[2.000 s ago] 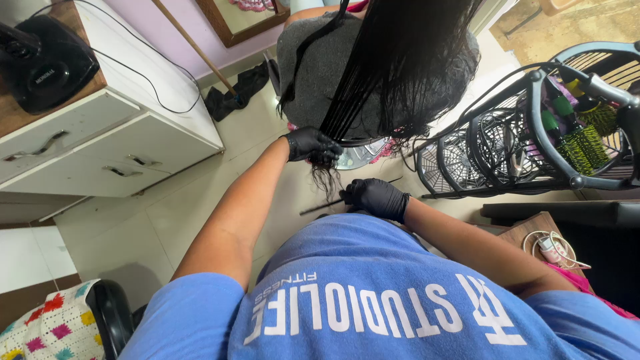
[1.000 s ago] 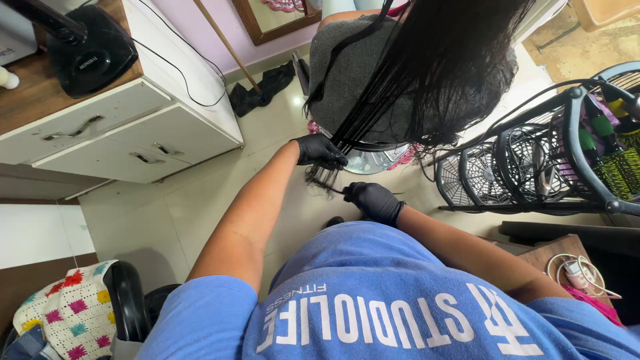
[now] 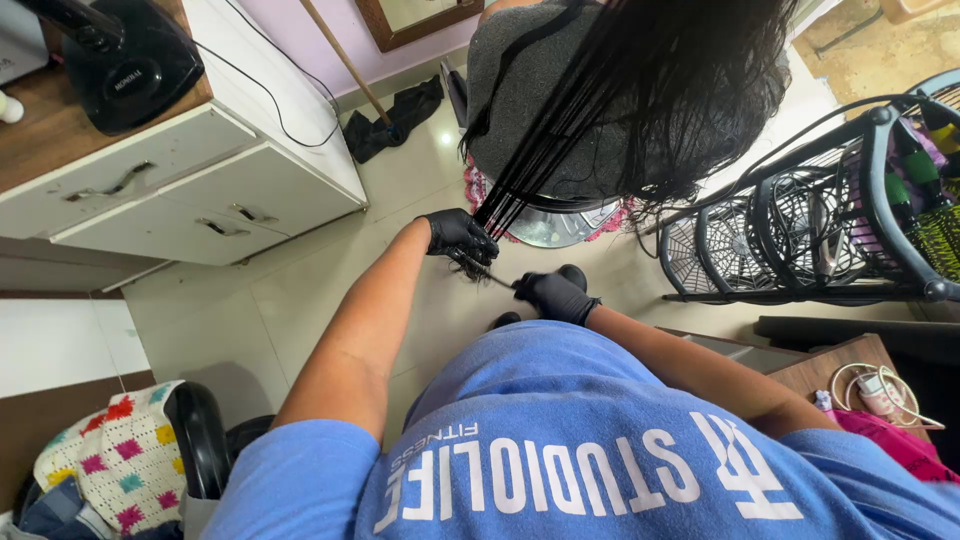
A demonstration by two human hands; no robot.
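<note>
My left hand (image 3: pixel 460 238), in a black glove, is closed around the lower end of a lock of long dark hair (image 3: pixel 551 127). The strands run taut from it up to a seated person whose back is covered by a dark grey towel (image 3: pixel 517 82). In my black-gloved right hand (image 3: pixel 555 295) is the thin handle of a comb (image 3: pixel 491 274); its other end lies at the hair tips below my left hand, where its teeth are hard to see. Loose hair (image 3: pixel 667 142) hangs over the towel to the right.
A white cabinet (image 3: pixel 247 180) stands at left, with a black appliance base (image 3: pixel 131 75) on top. At right is a black wire trolley (image 3: pixel 765 225) holding green brushes (image 3: pixel 937 232). A wooden stick (image 3: pixel 345 60) with a dark cloth (image 3: pixel 397 120) leans behind. A crocheted cover (image 3: pixel 120 457) lies lower left.
Both hands stay near the ends of the hair. Between one second ago and now, the comb handle has come to slant more steeply between them.
</note>
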